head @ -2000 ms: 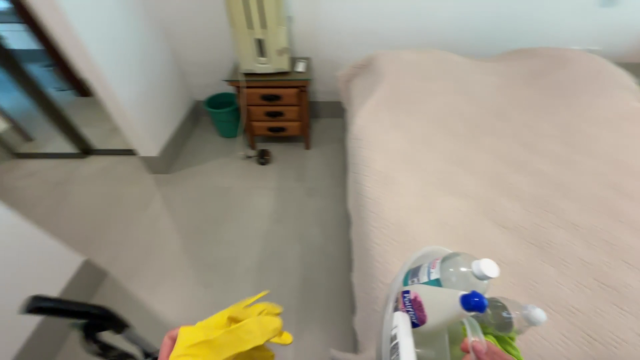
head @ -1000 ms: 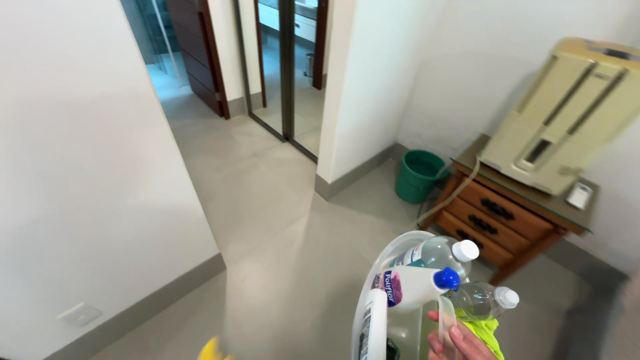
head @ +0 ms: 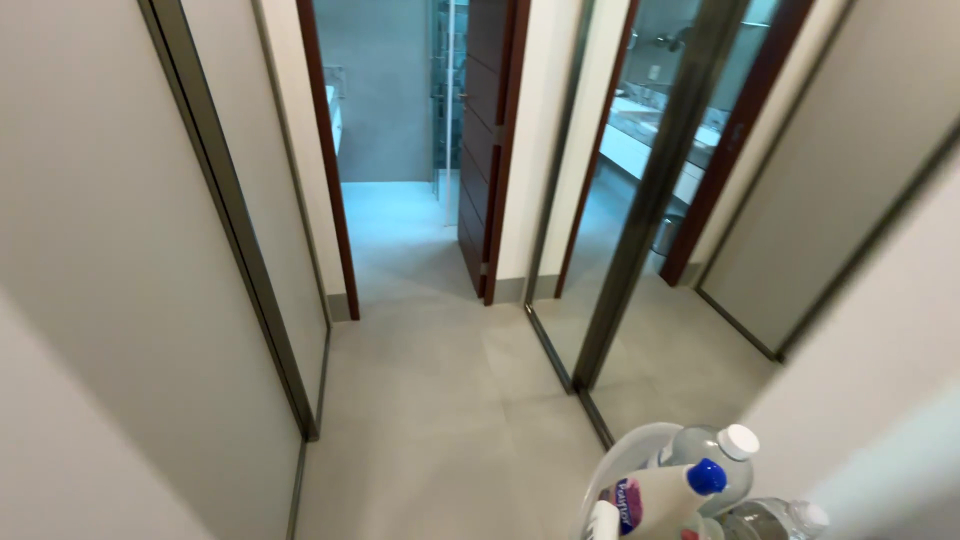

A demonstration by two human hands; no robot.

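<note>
At the lower right of the head view is a pale plastic bucket (head: 630, 448), cut off by the bottom edge. In it stand a white bottle with a blue cap (head: 664, 499), a clear bottle with a white cap (head: 709, 454) and another clear plastic bottle (head: 772, 519). A white plastic top (head: 602, 520) shows at the bucket's left side. Neither my left hand nor my right hand can be made out; whatever holds the bucket is hidden below the frame.
Sliding panels (head: 247, 247) line the left side. Mirrored sliding doors (head: 637, 217) with dark metal frames stand at the right. Ahead, a dark wooden door (head: 484, 142) is open beside a doorway to a tiled bathroom floor (head: 394, 217). A pale wall (head: 892, 360) is close at the right.
The view has moved from the bedroom into a passage. The bucket of bottles has come along at the lower right. The yellow gloves and my right hand, seen earlier, are out of sight.
</note>
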